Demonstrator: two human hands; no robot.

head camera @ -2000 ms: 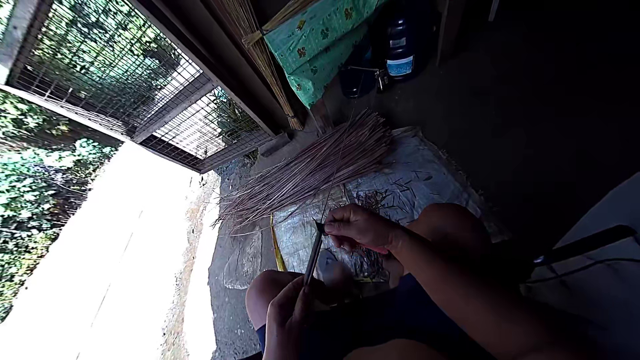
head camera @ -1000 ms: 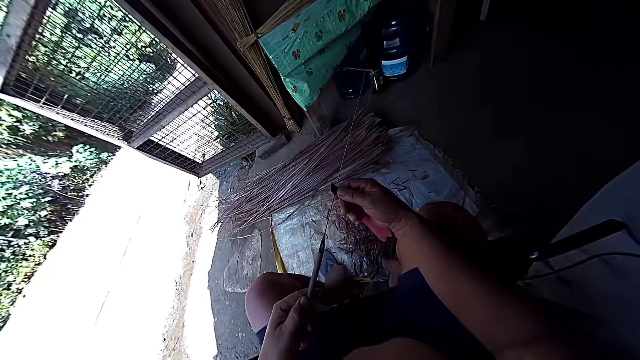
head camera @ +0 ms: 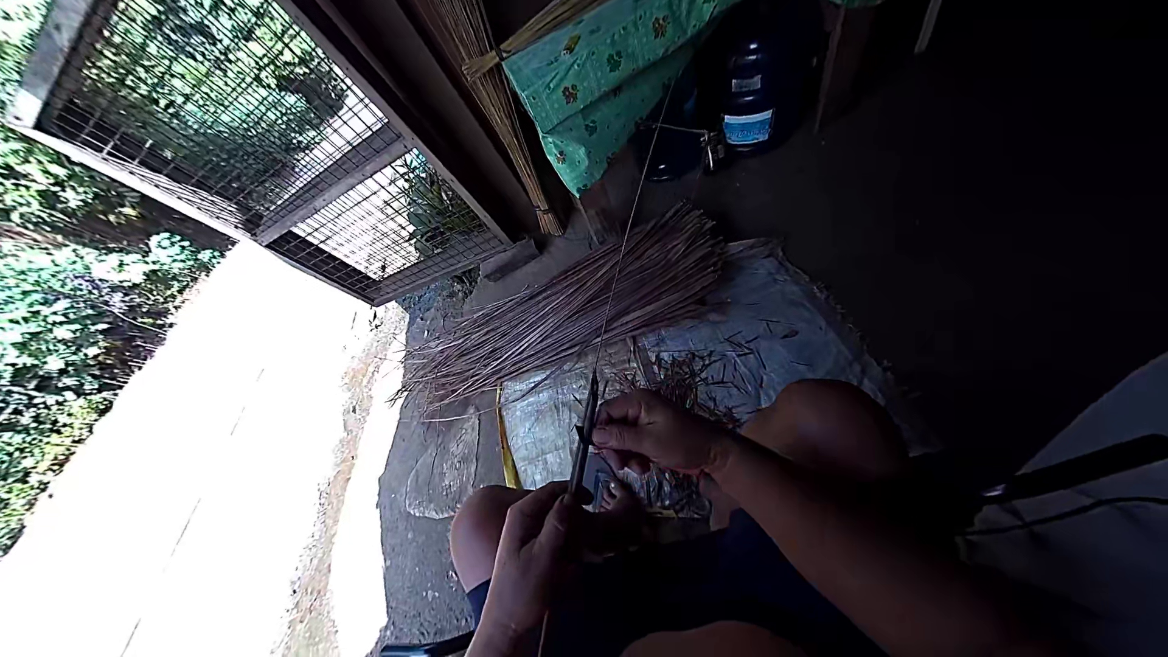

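Observation:
My left hand (head camera: 538,538) grips the lower part of a slim, dark, pointed tool (head camera: 581,456), which may be a knife. A long thin strand (head camera: 625,242) rises from the tool's tip toward the green cloth. My right hand (head camera: 652,433) is at the upper part of the tool, its fingertips pinched on a small dark piece whose kind I cannot tell. Beyond both hands, a large bundle of thin reddish-brown sticks (head camera: 566,315) lies fanned over the ground and a pale sheet (head camera: 776,301). Short dark scraps (head camera: 684,379) are scattered on the sheet.
A wood-framed wire mesh panel (head camera: 338,182) stands at the upper left. Tied upright sticks (head camera: 511,119) lean beside a green patterned cloth (head camera: 607,82). A blue water jug (head camera: 748,100) stands behind. A bare knee (head camera: 826,420) is at the right, near a dark bar (head camera: 1077,470).
My right hand was higher, apart from the tool, one second ago; it has come down beside the tool's upper part. My left hand remains low on the tool.

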